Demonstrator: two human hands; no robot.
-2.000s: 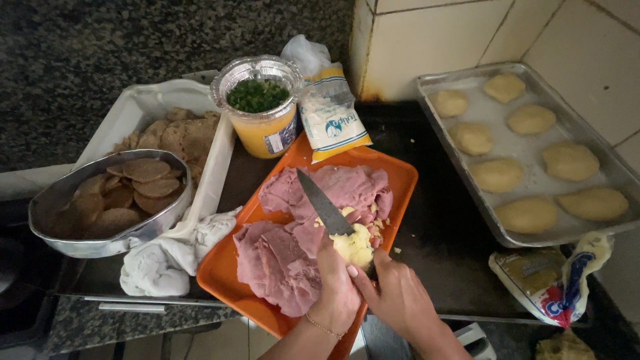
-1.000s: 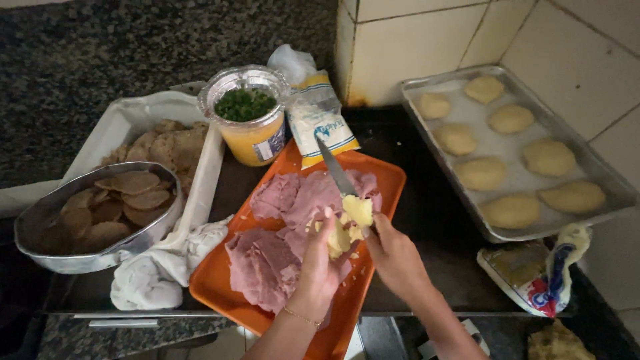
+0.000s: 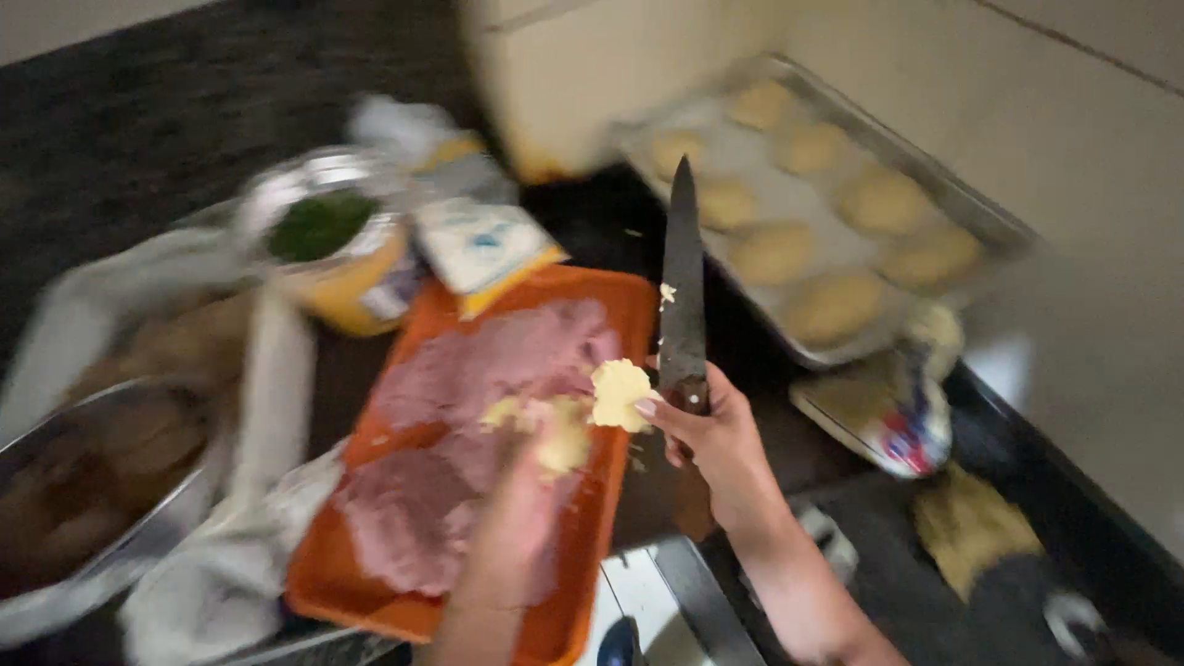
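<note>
My right hand (image 3: 717, 435) grips a knife (image 3: 683, 277) by its dark handle, the blade pointing up and away with pale crumbs on it. Between its thumb and the knife is a pale yellow lump (image 3: 620, 396), perhaps cheese or butter. Blurred, my left hand (image 3: 527, 462) is over the orange tray (image 3: 606, 518), with more yellow pieces (image 3: 562, 435) at its fingers; its grip on them is hard to make out. Folded slices of pink ham-like meat (image 3: 407, 518) lie on the tray.
Behind the tray stand a yellow tub (image 3: 356, 301) of chopped green herbs and a printed packet (image 3: 486, 240). A metal baking tray (image 3: 934, 157) of dough pieces is at right, near a plastic bag (image 3: 916, 425). At left are a metal pan (image 3: 176, 518), a white bin (image 3: 277, 398) and a white cloth (image 3: 208, 592).
My right hand has moved right, away from my left hand, with the knife and a yellow lump. The knife blade no longer lies over the meat. The view has shifted and blurred.
</note>
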